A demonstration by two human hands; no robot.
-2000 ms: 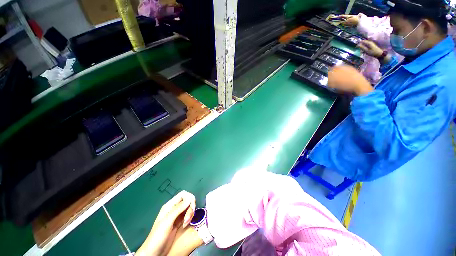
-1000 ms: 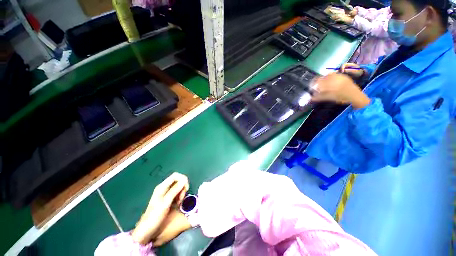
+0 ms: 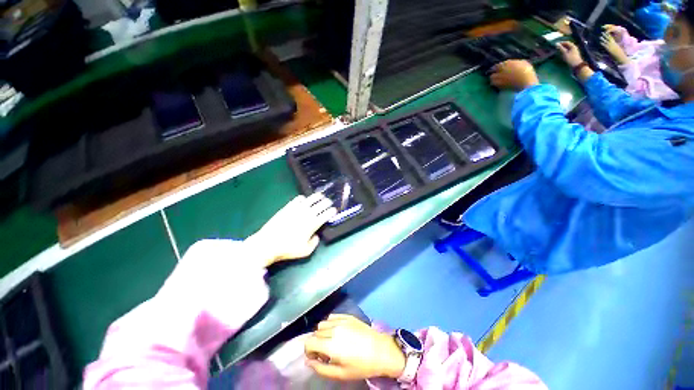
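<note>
A black phone tray (image 3: 367, 209) lies on the green bench, with several dark, glossy smartphones side by side in its slots, white light streaks on their glass. My left hand (image 3: 300, 225) is at the tray's near left corner, fingers over its frame and first phone edge, thumb outside; it appears to grip the corner. The fingertips' undersides are hidden. My right hand (image 3: 354, 349), with a watch on the wrist, is below the bench's front edge, fingers curled, with nothing visible in it.
A raised wooden-board shelf (image 3: 137, 206) holds a black tray with two phones at left. Another tray (image 3: 30, 335) is cut off at lower left. A white post (image 3: 365, 61) stands behind the bench. A person in a blue smock (image 3: 586, 167) sits at right, near a blue stool.
The phone tray has moved left along the bench, away from the person in blue. My left hand has left my right wrist and reached the tray. My right hand has moved below the bench edge.
</note>
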